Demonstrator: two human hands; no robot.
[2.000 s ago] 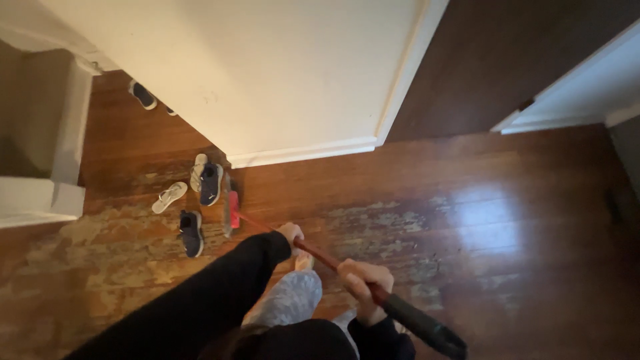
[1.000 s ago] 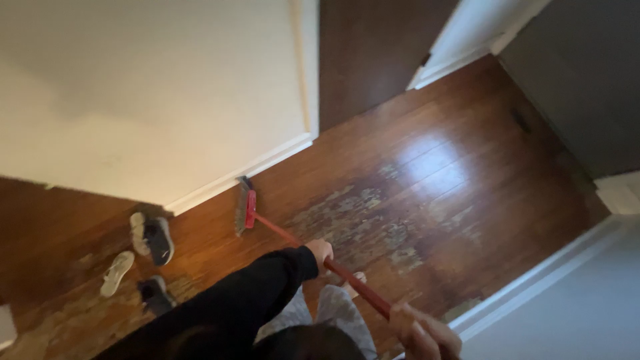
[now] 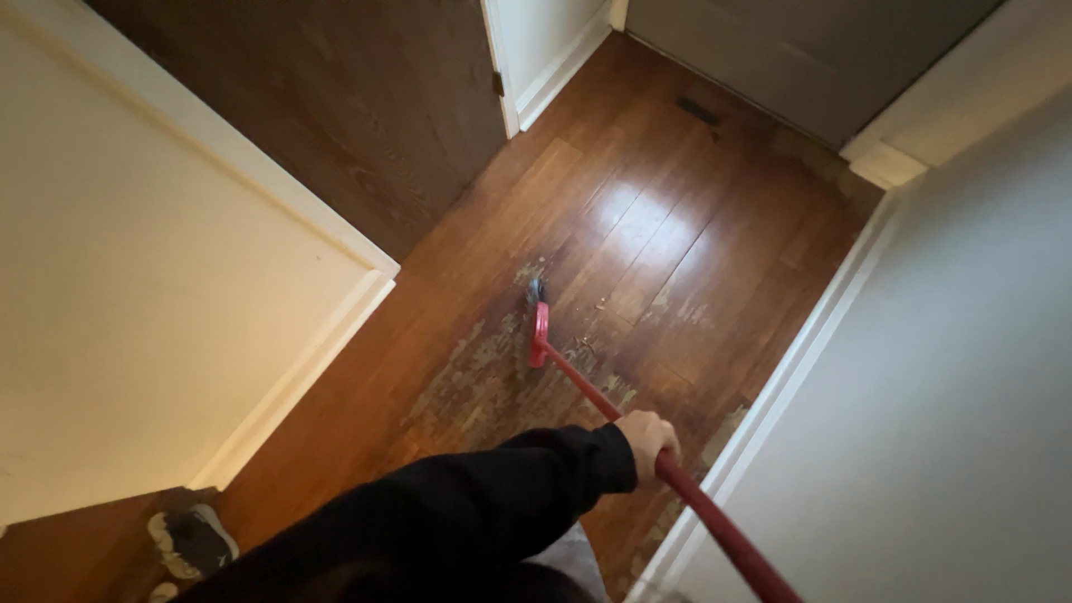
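A broom with a red head (image 3: 540, 335) and dark bristles stands on the worn wooden floor. Its red handle (image 3: 724, 532) slants from the head down to the lower right and leaves the view there. My left hand (image 3: 649, 445), in a black sleeve, is closed around the handle a short way above the broom head. My right hand is out of view, as is the upper end of the handle. Small bits of debris (image 3: 586, 342) lie on the floor just right of the broom head.
A cream wall with a white baseboard (image 3: 301, 381) is at left, a brown door (image 3: 360, 100) beyond it. Another white baseboard (image 3: 779, 368) runs along the right wall. A grey door (image 3: 796, 59) and a floor vent (image 3: 698, 110) are at the far end. Shoes (image 3: 199, 540) lie lower left.
The view has swung right toward the grey door. The broom head has moved from beside the left baseboard to the worn patch mid-floor. My right hand has gone out of view.
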